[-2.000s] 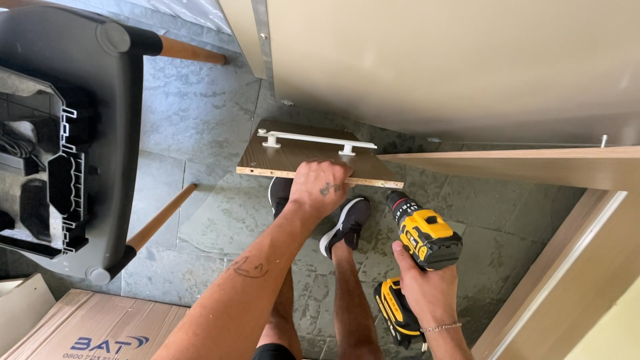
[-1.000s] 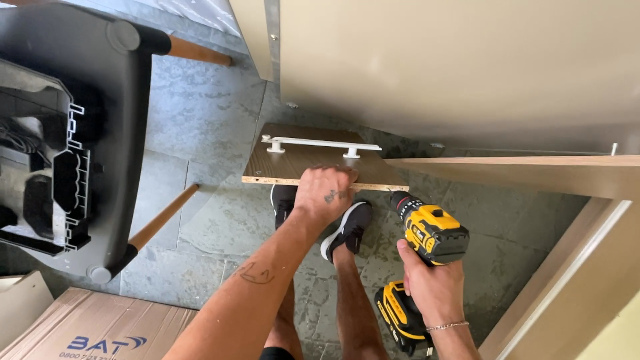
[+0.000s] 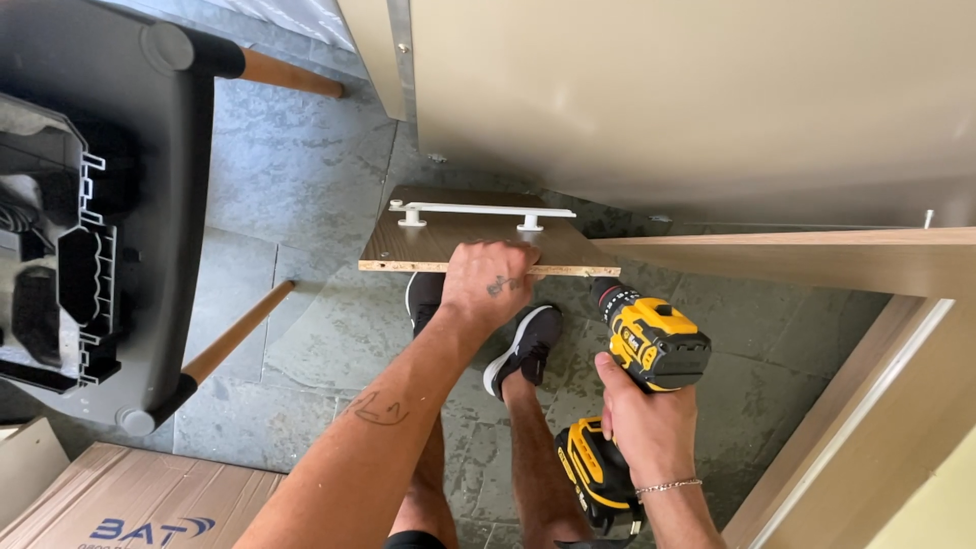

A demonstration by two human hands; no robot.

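Observation:
My left hand [image 3: 492,284] grips the near edge of a wood-grain particleboard panel [image 3: 427,244], which is held above the floor. A white metal rail [image 3: 488,209] stands on two white mounts on the panel's upper face. Below the right end of the panel's raw edge, my right hand [image 3: 652,427] holds a yellow and black cordless drill [image 3: 656,343] by its handle. The drill's chuck points up and left at the panel's right corner. Whether the bit touches the panel cannot be told. The drill's battery [image 3: 598,469] shows below my hand.
A black chair [image 3: 183,229] with wooden legs stands at left, holding a black plastic tray [image 3: 95,267]. A cardboard box [image 3: 175,496] lies lower left. A large beige panel [image 3: 686,99] spans the top. Wooden boards [image 3: 839,252] frame the right side. My feet are on grey tiles.

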